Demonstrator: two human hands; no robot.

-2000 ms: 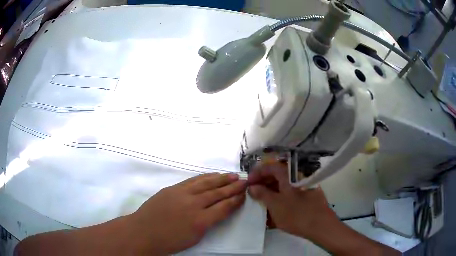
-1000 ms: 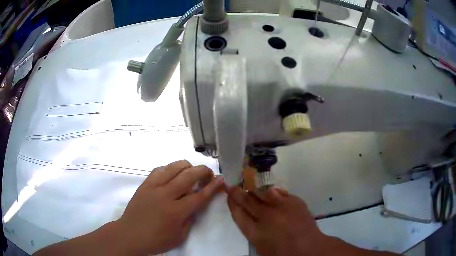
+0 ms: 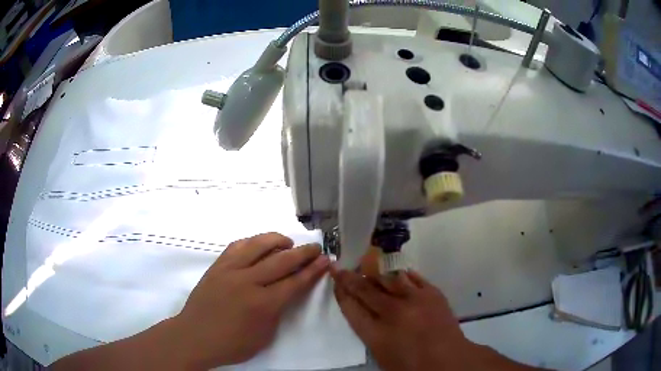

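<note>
A large white garment panel (image 3: pixel 123 282) lies on the table, with dark paired stitch lines and a stitched narrow rectangle at its left. Its right end is at the needle area under the head of the cream-white sewing machine (image 3: pixel 319 130). My left hand (image 3: pixel 250 297) lies flat on the panel, fingertips just left of and below the presser foot (image 3: pixel 330 241). My right hand (image 3: pixel 395 308) is just right of it, fingertips together at the cloth's edge below the machine head. The fingertips of both hands nearly meet. The needle is too small to tell.
An oval machine lamp (image 3: pixel 248 109) hangs on a flexible neck left of the head. A tension knob (image 3: pixel 443 186) sticks out in front. At the right are a white pad (image 3: pixel 588 296) and dark scissor handles (image 3: pixel 638 293). Cluttered items lie at the far left.
The view has swung from the machine's left end to its front. Since a second ago, the machine appears slightly farther right. My hands stay at the cloth near the foot.
</note>
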